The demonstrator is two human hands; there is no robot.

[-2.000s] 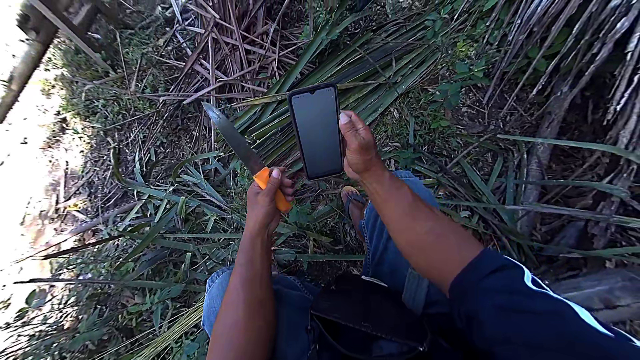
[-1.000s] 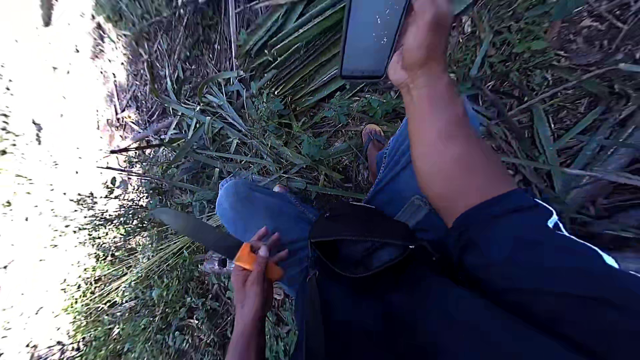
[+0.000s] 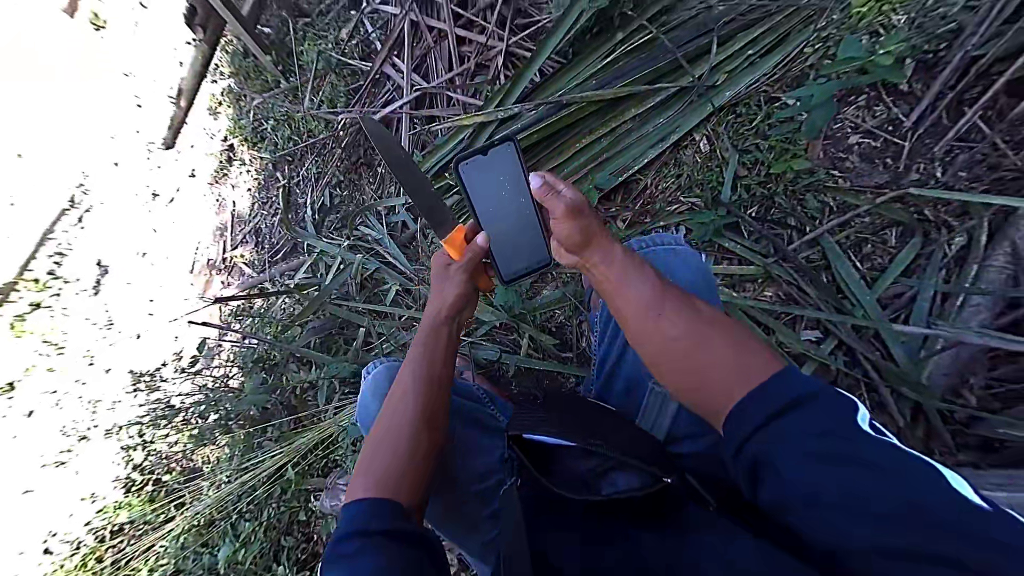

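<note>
A smartphone in a black case (image 3: 504, 212), its screen dark grey, is held upright before me. My right hand (image 3: 566, 218) grips it along its right edge. My left hand (image 3: 460, 276) is closed around the orange handle of a machete or large knife (image 3: 410, 178), whose dark blade points up and to the left. The left thumb lies at the phone's lower left edge. An unzipped black bag (image 3: 592, 464) rests at my lap, between the legs of my blue jeans (image 3: 672, 272).
Long green cut leaves (image 3: 640, 120) lie on the ground beyond the phone, beside dry brown leaf stalks (image 3: 456, 48). Low grass and weeds surround my legs. A wooden post (image 3: 196, 72) stands at the upper left, by brightly sunlit ground.
A second ago my hands were far apart; now the left hand, with the blade, is up against the phone. The view has shifted, and the whole phone shows again.
</note>
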